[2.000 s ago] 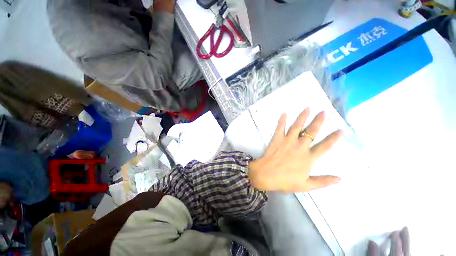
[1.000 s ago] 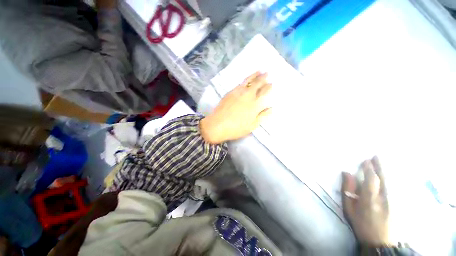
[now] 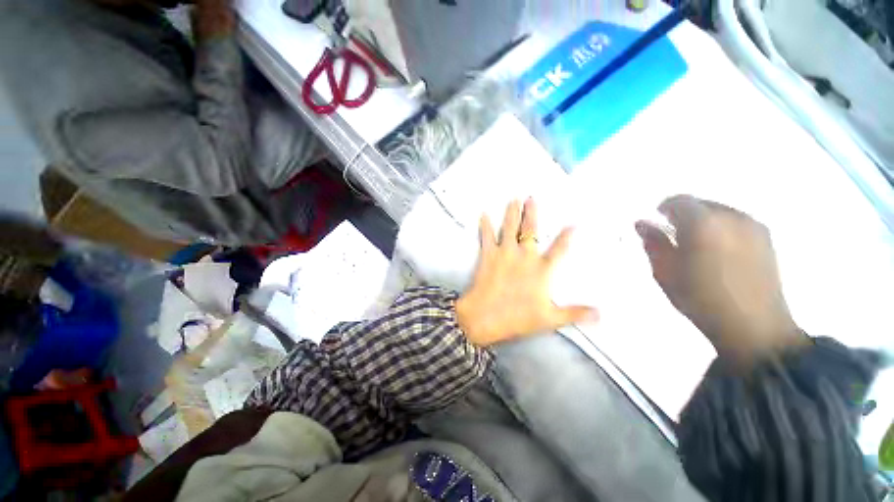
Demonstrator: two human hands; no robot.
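A white panel [image 3: 500, 162] lies flat on the bright white table, its outline partly lost in glare. Long grey-white pile fur [image 3: 446, 132] shows beyond its far edge. My left hand [image 3: 515, 284] lies palm down with fingers spread on the panel near the table's front edge, gripping nothing. My right hand [image 3: 720, 265] is over the table to the right, blurred, with fingers curled; whether it holds something small cannot be told. Pale grey fabric [image 3: 588, 417] hangs over the table edge onto my lap.
Red-handled scissors [image 3: 338, 80] lie at the table's far left. A blue mat [image 3: 618, 88] with white lettering lies beyond the fur, a dark strip across it. A person in grey [image 3: 147, 118] sits at left. Loose white sheets [image 3: 338, 275], a red stool [image 3: 64, 426] and a blue crate [image 3: 74, 319] are below.
My left hand has spread its fingers again after being drawn together. My right hand has moved up and forward over the table from the lower edge, its sleeve now showing. The camera view has shifted.
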